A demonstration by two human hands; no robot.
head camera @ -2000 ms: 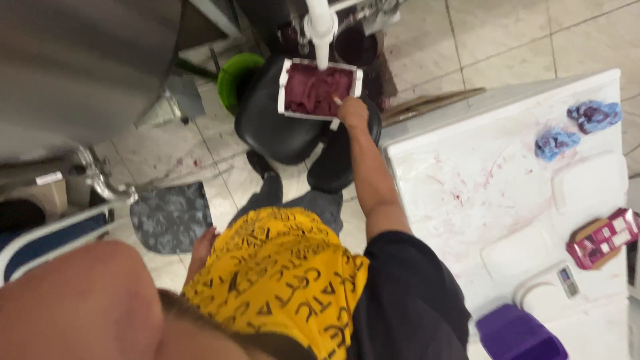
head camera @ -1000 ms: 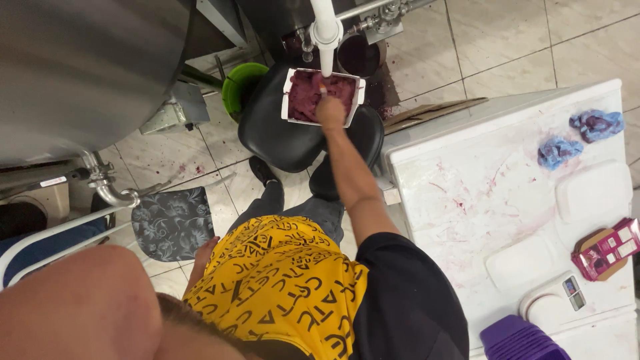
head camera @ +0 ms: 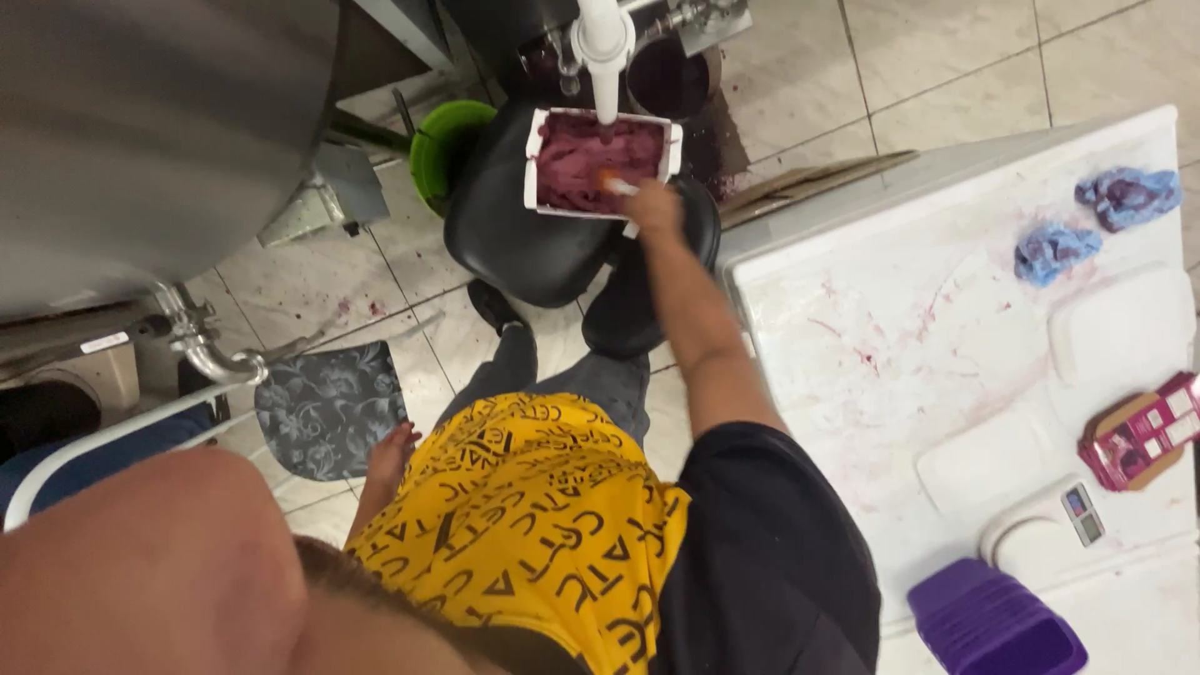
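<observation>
A white open box [head camera: 532,178] sits on a black seat [head camera: 525,244], filled with dark red-purple soft mass [head camera: 586,155]. My right hand [head camera: 654,208] is closed on a small utensil [head camera: 616,182] with an orange and white part, its tip at the mass near the box's lower right. The end of a white pipe [head camera: 607,89] hangs over the box's upper edge. My left hand [head camera: 398,448] hangs low beside my yellow printed shirt, near a grey floral-patterned seat [head camera: 328,408]; nothing shows in it.
A green bucket [head camera: 436,141] stands left of the seat. On the right, a stained white table [head camera: 844,309] holds crumpled blue gloves [head camera: 1057,253], a digital scale [head camera: 1041,548], purple containers [head camera: 994,614] and a printed carton [head camera: 1139,436]. A large metal tank [head camera: 159,141] fills the upper left.
My right hand has moved from over the middle of the box to its lower right, and the utensil now shows. The mass looks more spread out and smoother than before.
</observation>
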